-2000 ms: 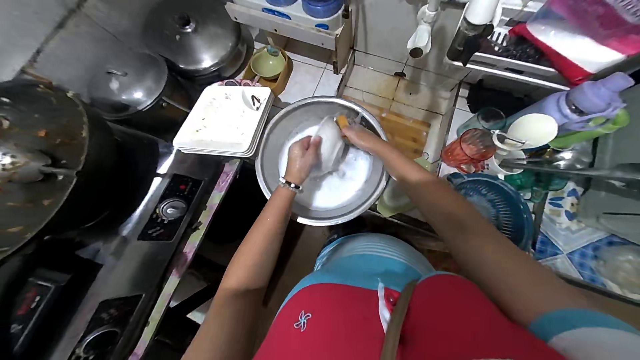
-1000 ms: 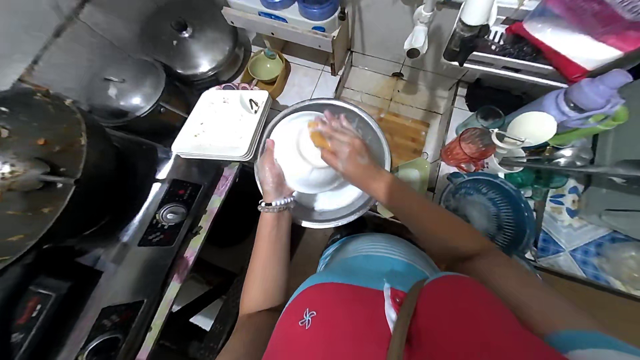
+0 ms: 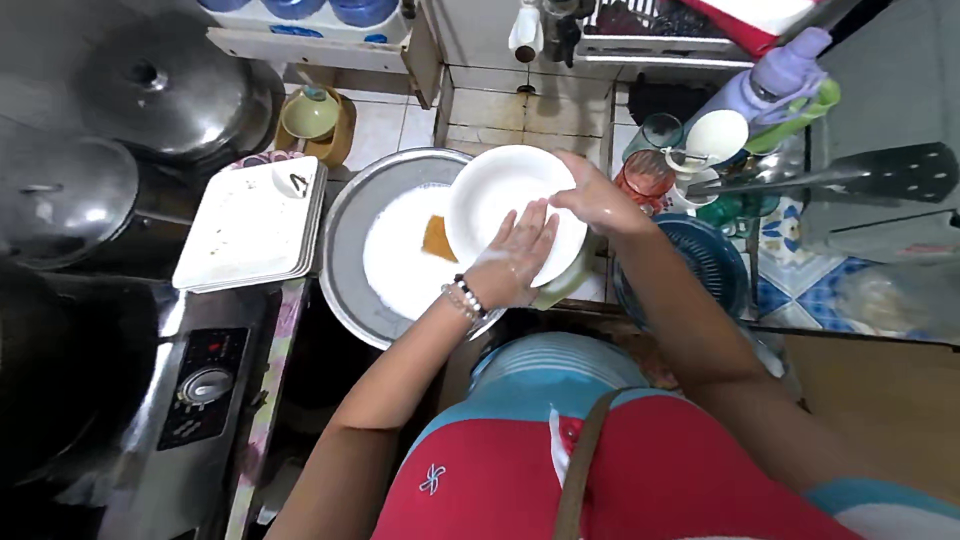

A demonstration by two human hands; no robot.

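A white bowl [image 3: 487, 187] is tilted over the right side of a round metal basin [image 3: 349, 277]. My right hand [image 3: 596, 196] grips the bowl's right rim, thumb on the inside. My left hand [image 3: 517, 259] lies with its fingers spread flat against the inside of the bowl, soap suds on its skin. White sudsy water [image 3: 397, 255] fills the middle of the basin, and an orange-yellow sponge [image 3: 437, 238] floats in it, just left of the bowl. A pale green container [image 3: 566, 285] shows partly beneath the bowl.
Stacked white square plates [image 3: 240, 225] stand left of the basin, beside the stove [image 3: 202, 386] and lidded pots [image 3: 169, 82]. A faucet [image 3: 526, 34] hangs beyond. On the right are a blue basket [image 3: 701, 259], a red glass [image 3: 646, 176], a purple bottle [image 3: 772, 82] and a spatula [image 3: 892, 176].
The bowl has moved from inside the basin to its right side. My right hand has let go of the sponge, which now lies in the suds, and grips the rim; my left hand has moved onto the bowl's inside.
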